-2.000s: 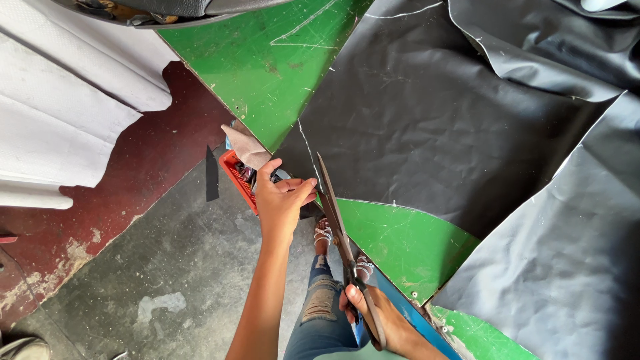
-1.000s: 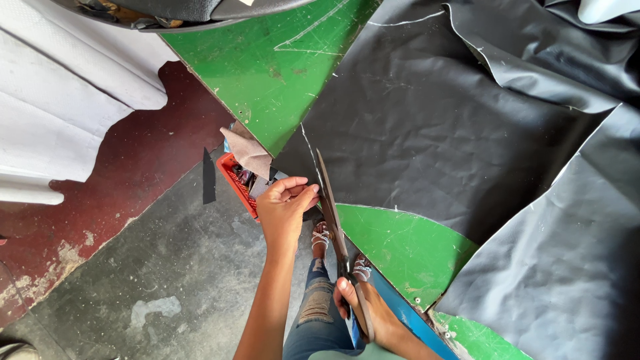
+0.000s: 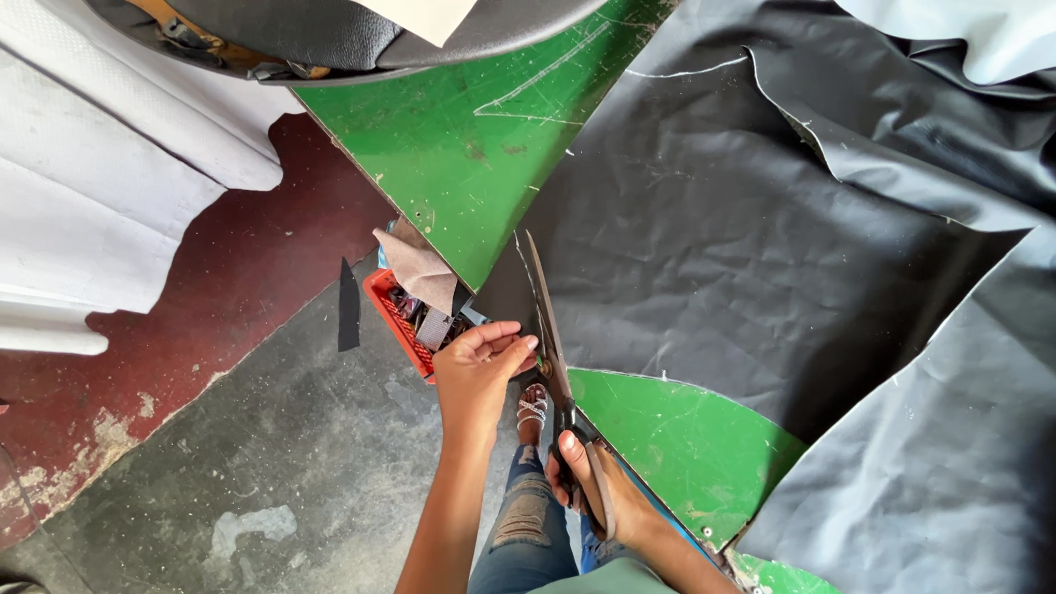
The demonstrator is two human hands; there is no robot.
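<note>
A wide piece of black synthetic leather [image 3: 660, 239] lies over a green tabletop [image 3: 676, 421]. At its lower left corner my left hand [image 3: 487, 363] pinches the edge of the material between thumb and fingers. Long scissors [image 3: 554, 346] with dark handles are in my right hand [image 3: 590, 478], thumb in one loop, blades pointing up and away. The blades lie at the black material, close beside a thin white line drawn on it and just right of my left fingertips. How far the blades are apart is hard to tell.
Below the table corner, a red plastic basket [image 3: 400, 330] holds scraps and small items. A black scrap [image 3: 349, 305] lies on the concrete floor. White fabric [image 3: 99, 165] hangs at left. A black padded object [image 3: 330, 37] overhangs the table's top edge.
My left hand stays at the edge of the material, its fingers slightly shifted. The scissors have moved a little along the white line, and their blades look closer together than two seconds ago.
</note>
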